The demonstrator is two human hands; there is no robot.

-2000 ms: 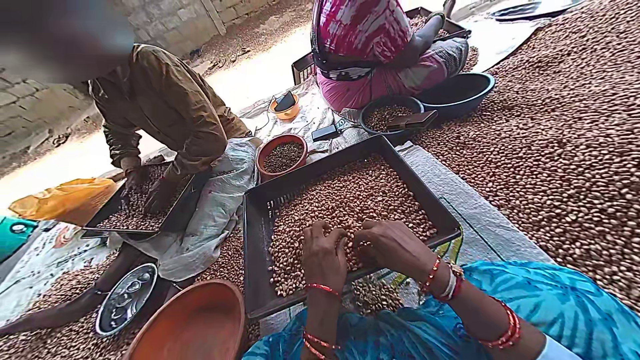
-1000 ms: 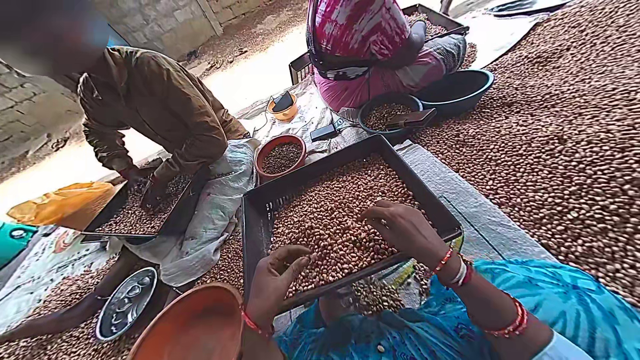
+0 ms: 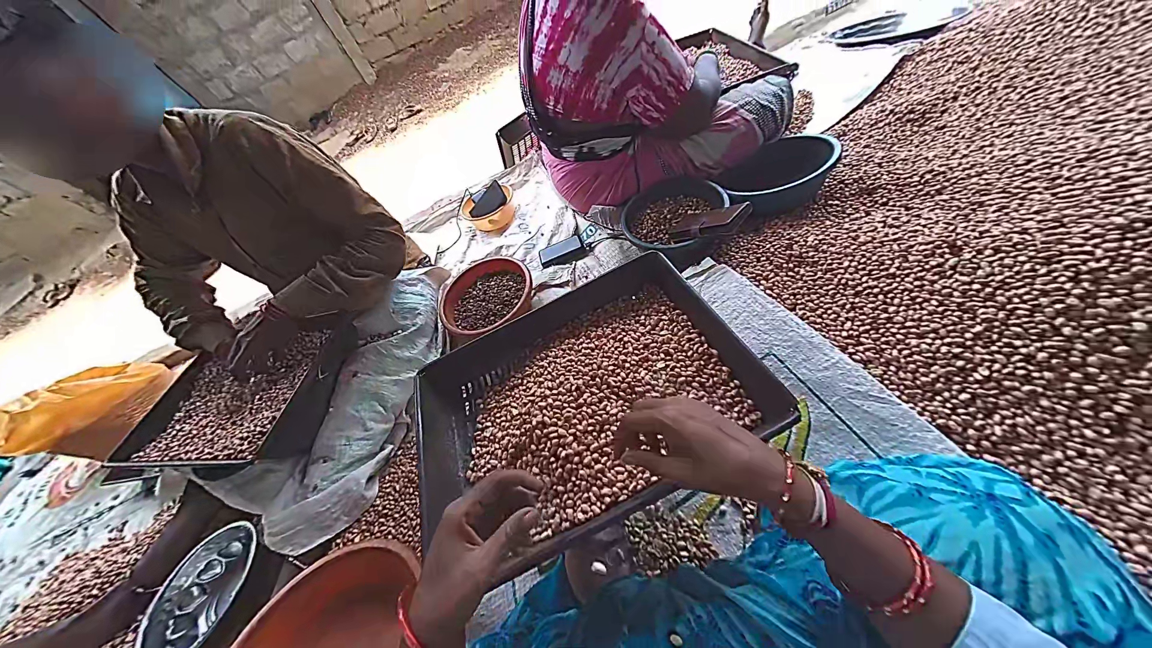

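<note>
A black plastic tray (image 3: 441, 441) with a slotted side lies tilted before me, partly filled with reddish-brown nuts or seeds (image 3: 585, 387). My left hand (image 3: 481, 544) is over its near left corner, fingers curled and apart from the thumb, with nothing seen in it. My right hand (image 3: 688, 441) hovers over the near right part of the nuts, its fingers bent; a pale piece or gap shows between thumb and fingers, and whether it holds a nut I cannot tell. Below the tray's near edge, a small heap of paler, greenish pieces (image 3: 670, 540) lies by the blue cloth.
An orange basin (image 3: 342, 594) stands near left, beside a metal plate (image 3: 200, 585). A person in a brown shirt (image 3: 261, 198) works over another tray (image 3: 297, 414). Beyond my tray are a red bowl (image 3: 447, 310), a phone-like device (image 3: 562, 251) and dark basins (image 3: 823, 171). A large nut heap (image 3: 981, 243) spreads right.
Two seconds ago my hands were close together over the near part of the tray. They have since moved apart, the left one to the near left corner. The other person's hands have shifted within their tray.
</note>
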